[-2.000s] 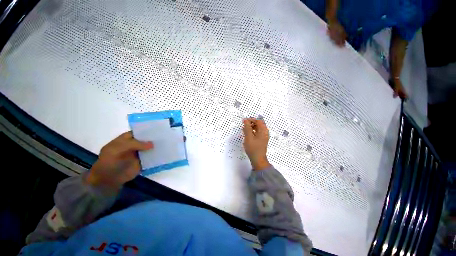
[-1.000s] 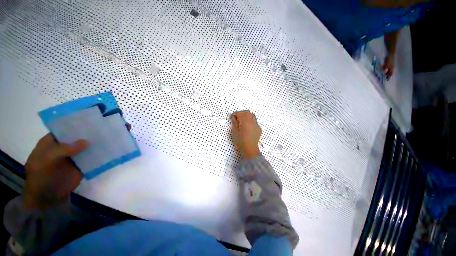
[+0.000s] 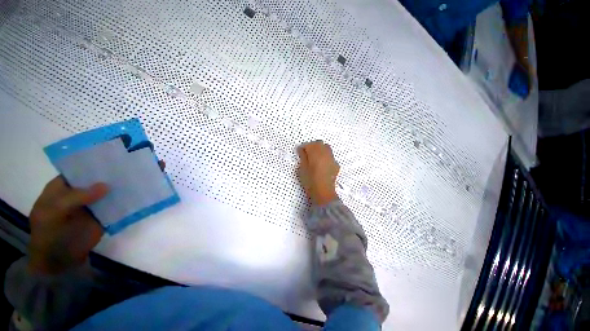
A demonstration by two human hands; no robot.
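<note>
A large white reflector sheet [image 3: 213, 226] with fine dots and rows of small squares lies in front of me. My left hand [image 3: 65, 223] holds a blue film sheet [image 3: 150, 210] with a white backing card [image 3: 123, 178] on it, thumb on the card, above the sheet's near left part. My right hand [image 3: 318, 171] is on the dotted middle of the sheet with its fingers curled together. Its fingertips are hidden, so I cannot tell whether it holds anything.
A roller conveyor [image 3: 508, 258] with shiny bars runs at the right. A person in blue clothing [image 3: 446, 22] stands beyond the far edge at the upper right, with an arm [image 3: 519, 45] beside another white panel [image 3: 488, 71]. A dark frame edge [image 3: 139, 271] runs along the near side.
The blue film and card have moved left and tilted since the first frame. My right hand has shifted slightly left and its fingers have curled down. The other person's hands have left the sheet's far edge.
</note>
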